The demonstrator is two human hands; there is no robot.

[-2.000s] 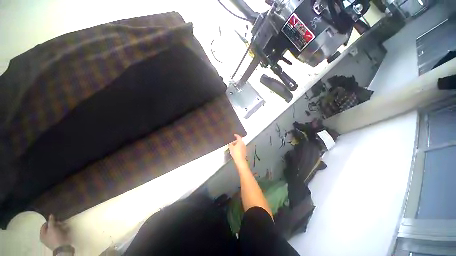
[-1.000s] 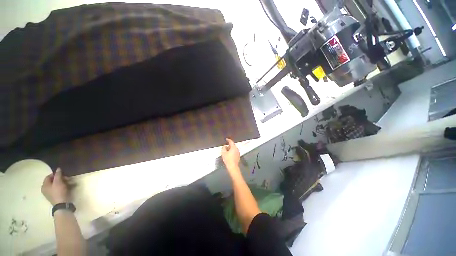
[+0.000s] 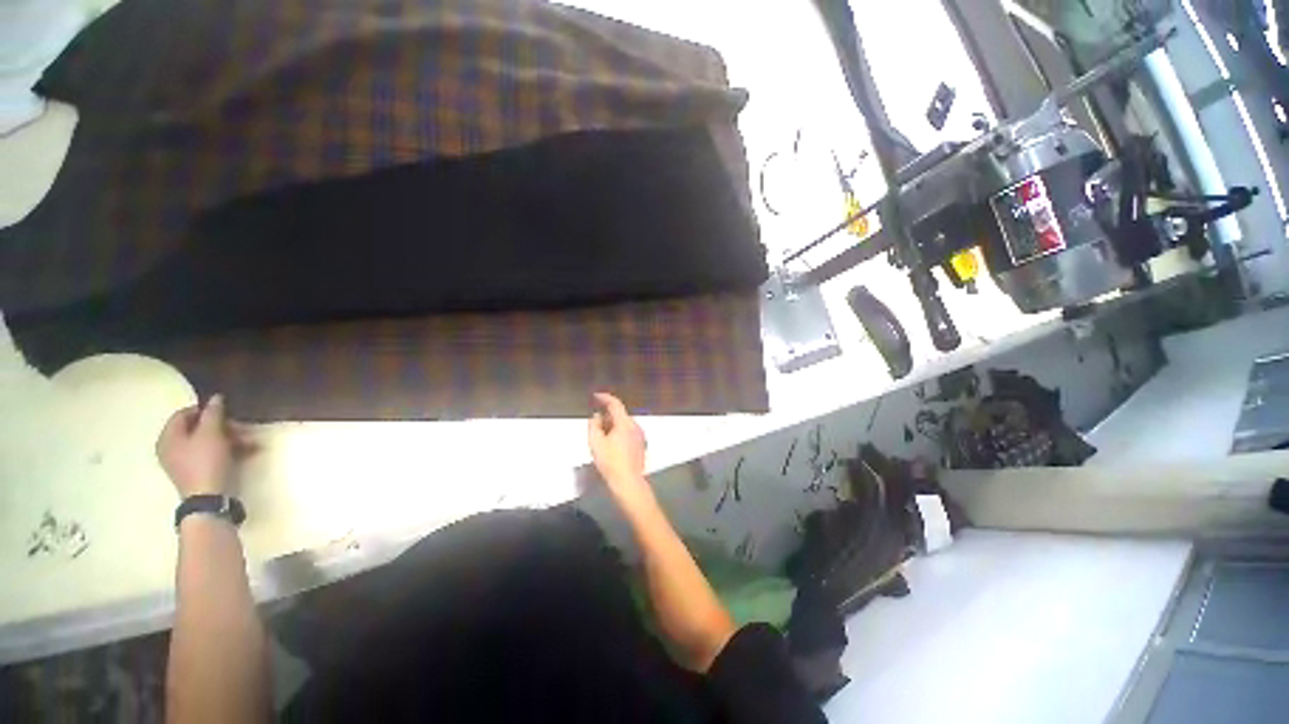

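Observation:
Dark brown-purple plaid fabric panels (image 3: 481, 361) lie on the cream-white table, with a curved cut-out at the left end. A plain black cloth layer (image 3: 467, 226) shows as a band between two plaid areas. My left hand (image 3: 201, 446) is at the left end of the near cut edge, beside the curved cut-out, with fingertips on the edge. My right hand (image 3: 616, 441) touches the near edge with its fingertips, left of the panels' right corner. Whether either hand pinches the cloth is too small to tell.
A straight-knife cutting machine (image 3: 1039, 212) stands at right, its metal base plate (image 3: 803, 328) beside the cloth's right end. A dark oblong object (image 3: 879, 328) lies near it. Small pieces (image 3: 60, 538) lie on the table at left. Fabric scraps (image 3: 855, 530) are heaped below the table edge.
The view has turned and shifted, so the near edge now looks level and more of the left end shows. My right hand has moved left along the edge, away from the corner.

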